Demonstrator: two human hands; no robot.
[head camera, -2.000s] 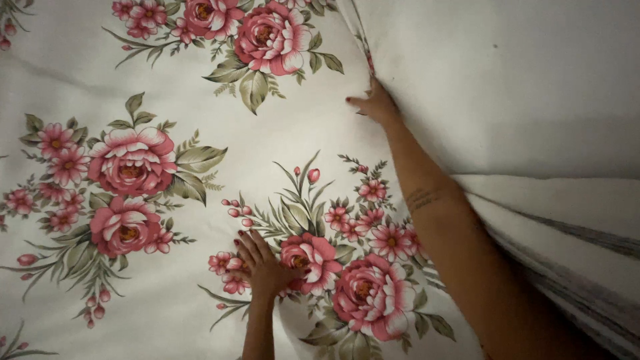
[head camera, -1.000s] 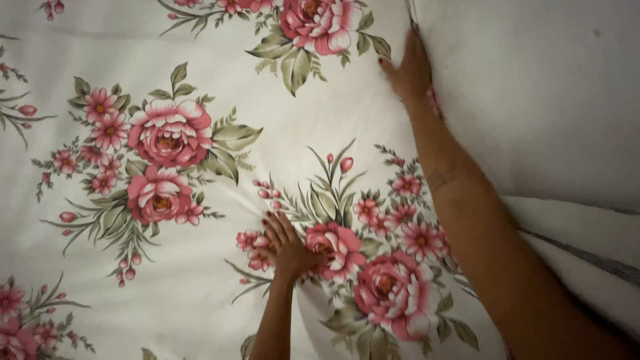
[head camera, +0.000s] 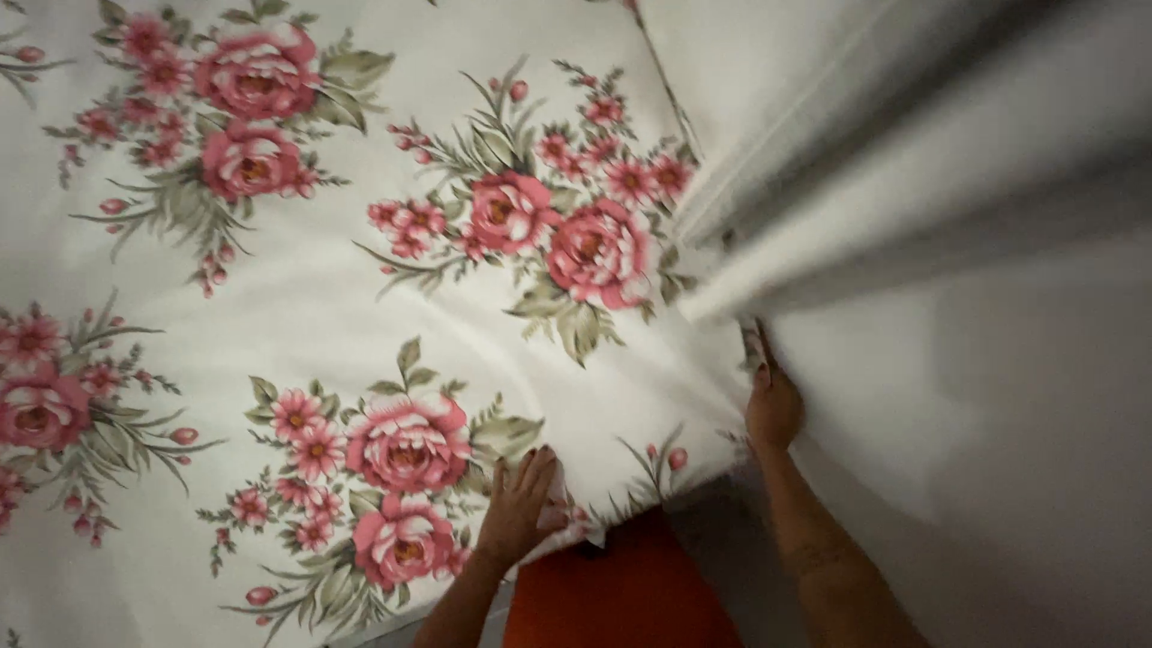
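Observation:
A white sheet printed with pink flowers and green leaves (head camera: 486, 337) spreads over a flat surface, creased toward the right. My left hand (head camera: 522, 508) lies on its near edge, palm down with fingers apart, beside a printed flower cluster. At the right edge, my right hand (head camera: 775, 409) grips a bit of the floral sheet; its fingertips are partly hidden. Plain white fabric (head camera: 837, 207) rises in long folds just above and to the right of that hand.
A plain pale surface (head camera: 1017, 423) runs down the right side. Orange clothing (head camera: 621, 594) shows at the bottom, between my arms, with dark floor (head camera: 720, 531) beside it.
The view has shifted strongly along the sheet toward its near edge. White fabric now stands in raised folds on the right, and my right hand grips the sheet's edge below them.

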